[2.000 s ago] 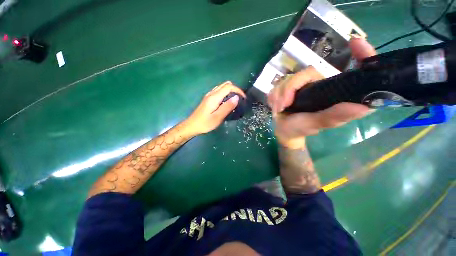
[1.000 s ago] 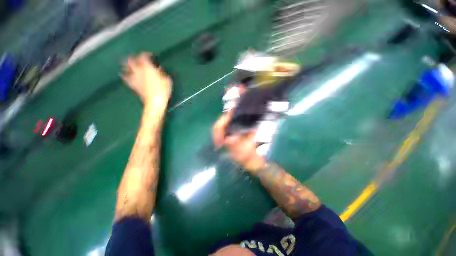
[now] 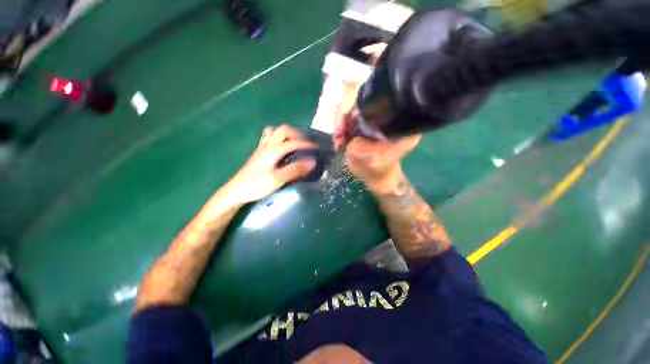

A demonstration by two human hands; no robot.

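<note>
My left hand (image 3: 281, 162) is closed around a small black unit (image 3: 308, 165) on the green belt (image 3: 178, 170). My right hand (image 3: 370, 146) grips a thick black electric screwdriver (image 3: 420, 78) whose rear end points towards the camera at the upper right. The screwdriver hides part of the right hand, and its tip is not visible. Loose tiny screws (image 3: 338, 183) lie on the belt just beside the black unit. The white-grey screw feeder (image 3: 349, 67) stands behind the right hand, partly covered by the screwdriver.
A black unit with a red light (image 3: 96, 94) stands at the upper left, with a small white slip (image 3: 139, 103) beside it. Another dark unit (image 3: 244, 17) is at the top. A blue stool-like object (image 3: 606, 103) stands at the right, near a yellow floor line (image 3: 534, 217).
My left hand has come back from the far side of the belt to hold a black unit by the screws. The screwdriver now points up towards the camera. The view has shifted.
</note>
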